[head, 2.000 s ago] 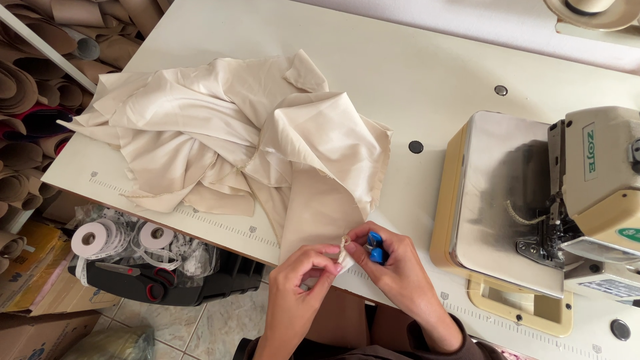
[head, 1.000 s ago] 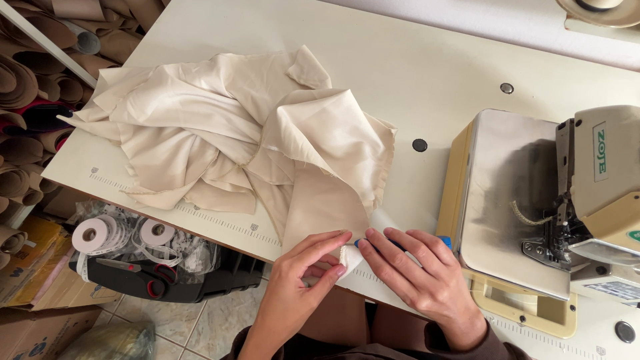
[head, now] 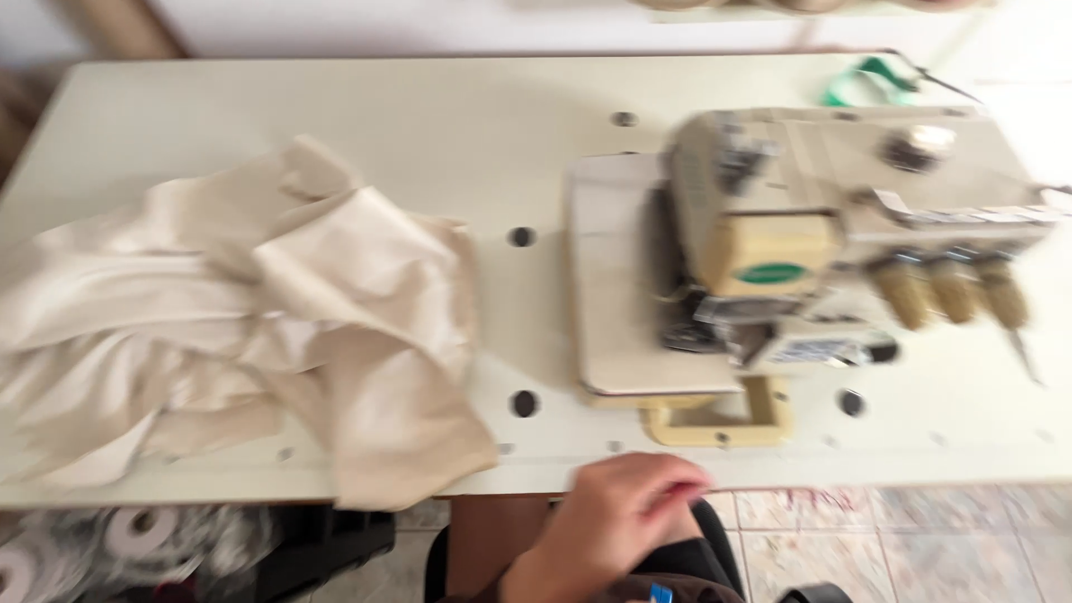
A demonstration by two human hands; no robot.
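Blurred by motion, my left hand (head: 624, 511) is over my lap just off the table's front edge, its fingers curled; whether something small is between them cannot be told. My right hand is not in view. A small blue object (head: 661, 594) shows at the bottom edge against dark clothing. Crumpled cream satiny fabric (head: 360, 335) lies on the left half of the table, one corner reaching over the front edge. To the right stands a cream overlock sewing machine (head: 775, 251) with a flat plate (head: 624, 293) at its left side.
Below the table at left are white rolls (head: 141, 529) in clear plastic and a black container (head: 322, 536). Brownish thread-cone-like pieces (head: 955, 289) sit at the machine's front. A green band (head: 867, 82) lies behind it. Black round inserts (head: 524, 404) dot the tabletop (head: 402, 100).
The view has swung right. My hands were together at the front edge by the fabric, with a white piece at the fingertips; now they are apart from the fabric and the right one is out of sight.
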